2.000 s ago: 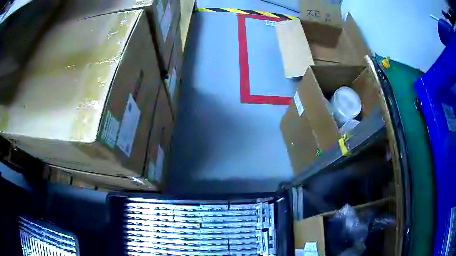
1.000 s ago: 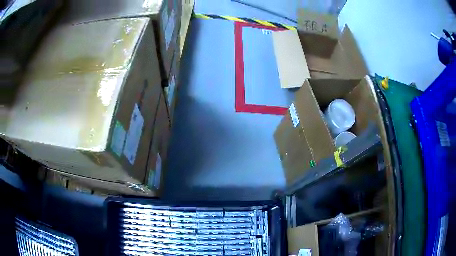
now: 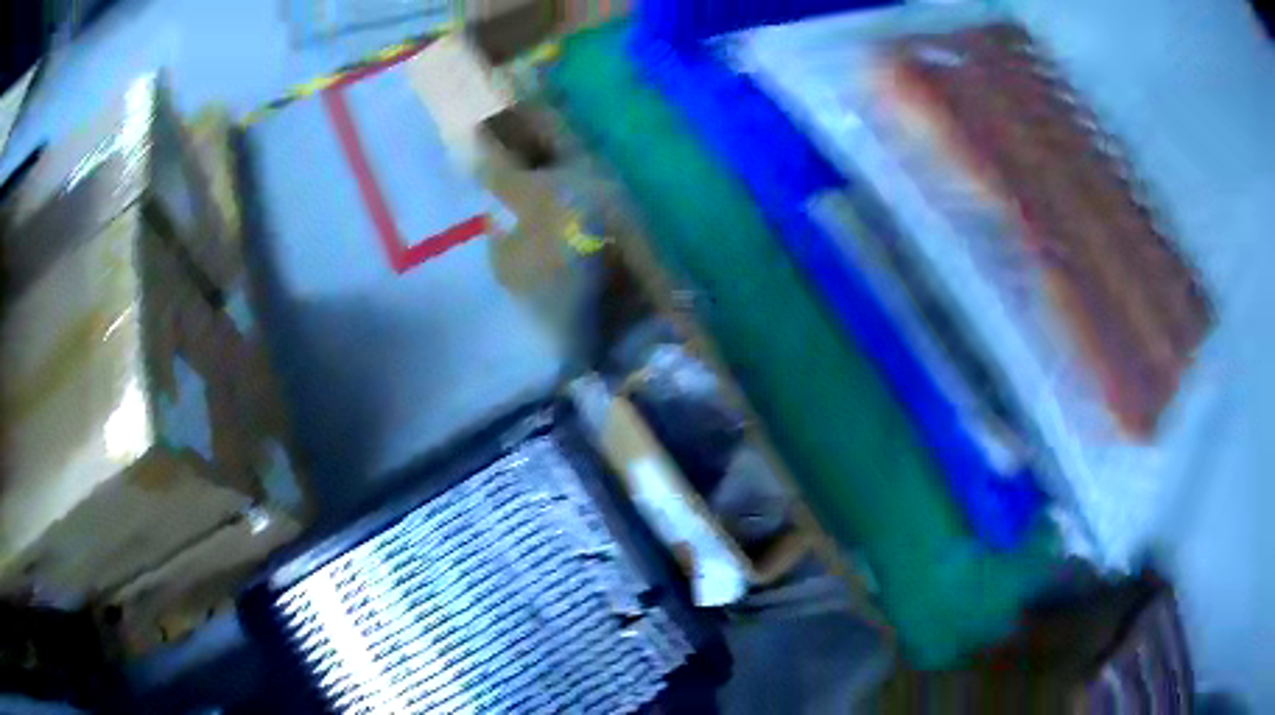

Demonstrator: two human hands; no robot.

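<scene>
Neither of my hands is in the picture. Nearest in front of me, a black crate (image 3: 615, 524) filled with silver ribbed rows (image 3: 476, 587) stands tilted in the view at the bottom. To its right, a blue frame stand (image 3: 895, 349) sits along the green bench mat (image 3: 755, 349). Beyond it, a reddish-brown slotted jig (image 3: 1049, 210) lies on a pale plate (image 3: 965, 238). The frame is motion-blurred, so fine details cannot be told.
Large stacked cartons (image 3: 70, 349) stand at the left. Red tape (image 3: 371, 196) marks the blue-grey floor (image 3: 406, 349). Open cartons (image 3: 538, 266) and crumpled clear film (image 3: 685, 384) are beside the bench edge. A dark striped shape (image 3: 1147, 657) shows at the bottom right.
The view has swung to the right and tilted. The blue stand has moved towards the middle, and the brown jig and pale plate have come into view.
</scene>
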